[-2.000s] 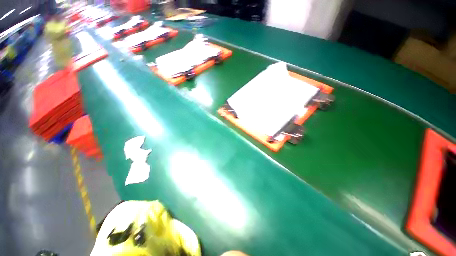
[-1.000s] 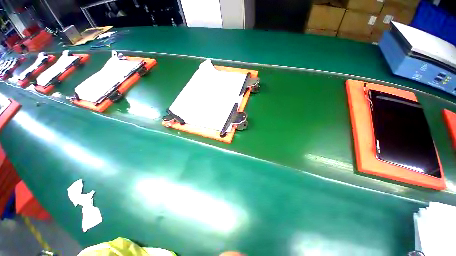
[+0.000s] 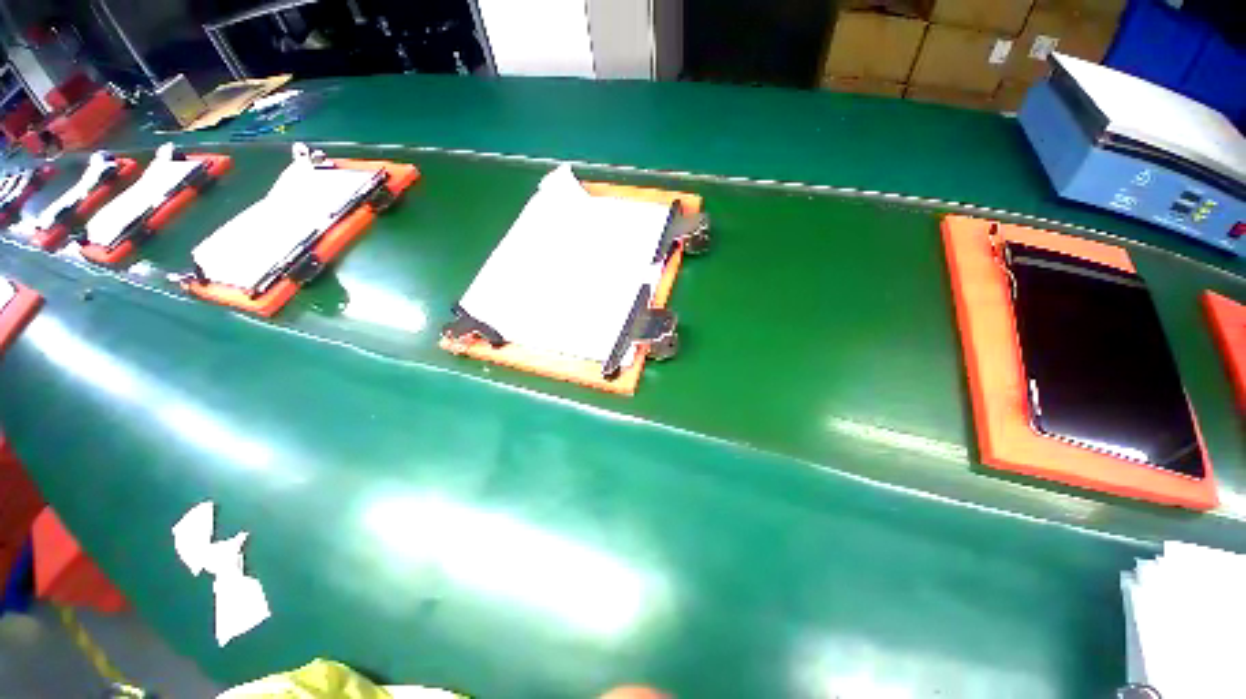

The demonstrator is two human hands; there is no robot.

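A clamped panel assembly [image 3: 574, 273] lies on an orange tray on the green belt, with a white sheet on top and black binder clips [image 3: 659, 333] along its edges. To its right a glossy black display panel [image 3: 1104, 358] lies uncovered on an orange-red tray [image 3: 973, 341]. A white sheet stack [image 3: 1192, 621] is cut off at the lower right. Neither of my hands can be made out. Yellow cloth [image 3: 321, 683] shows at the bottom edge, beside a small skin-toned patch that I cannot identify.
More clamped assemblies [image 3: 284, 225] line the belt to the left. A white scrap [image 3: 235, 590] lies on the near green surface. A blue benchtop unit [image 3: 1141, 171] stands at the far right. Cardboard boxes [image 3: 957, 58] are behind. Red trays [image 3: 68, 567] are at the lower left.
The view has swung right since the oldest frame, bringing in the whole black panel, blue unit and sheet stack. Less yellow cloth shows. Since one second ago only slight view shifts appear.
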